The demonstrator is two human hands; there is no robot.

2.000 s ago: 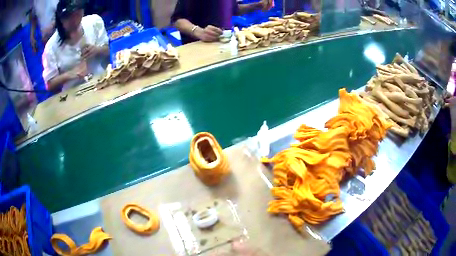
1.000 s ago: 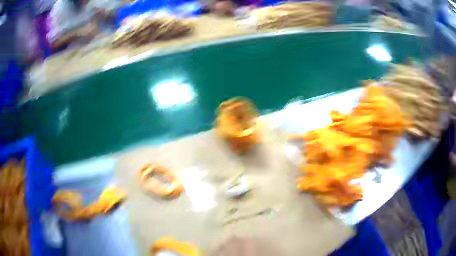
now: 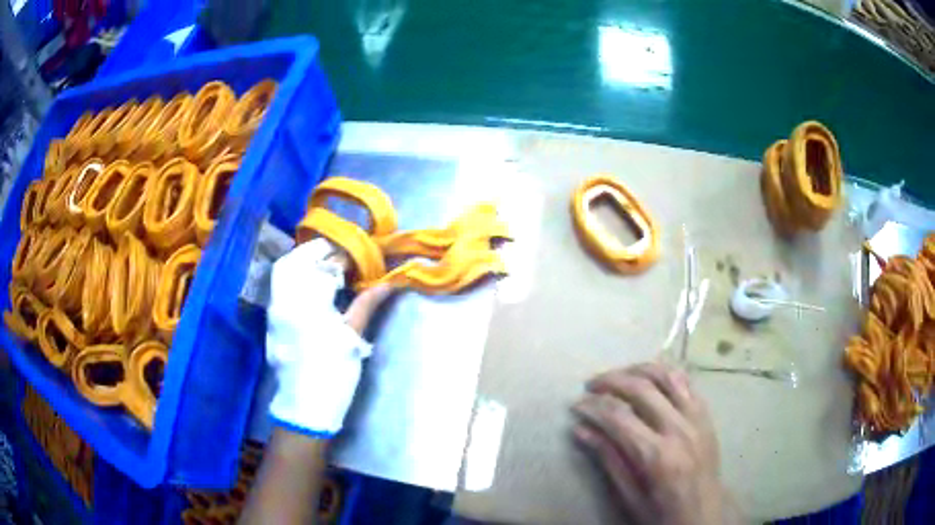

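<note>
My left hand (image 3: pixel 316 333), in a white knit glove with a blue cuff edge, holds an orange looped piece (image 3: pixel 343 236) with a wavy tail over the metal plate. Its fingertips are partly hidden by the piece. Another looped piece with a tail (image 3: pixel 451 236) lies on the plate just beyond it. My right hand (image 3: pixel 651 441) is bare and rests palm down on the cardboard, with nothing seen in it. A closed orange oval (image 3: pixel 615 226) lies flat on the cardboard. A white glue cup (image 3: pixel 757 298) with a thin pale stick (image 3: pixel 795 305) across it sits on the clear patch.
A blue crate (image 3: pixel 195 405) packed with rows of orange ovals stands at the left. The metal plate (image 3: pixel 410 410) lies between crate and cardboard (image 3: pixel 543 400). Stacked ovals (image 3: pixel 805 179) stand at the cardboard's far right. Loose orange strips (image 3: pixel 897 328) are at the right edge, and a green surface (image 3: pixel 492 62) lies beyond.
The view has swung left, bringing the crate fully in. My gloved left hand has come into view, holding a looped piece at the plate. My right hand now shows much more, and the stick lies across the cup.
</note>
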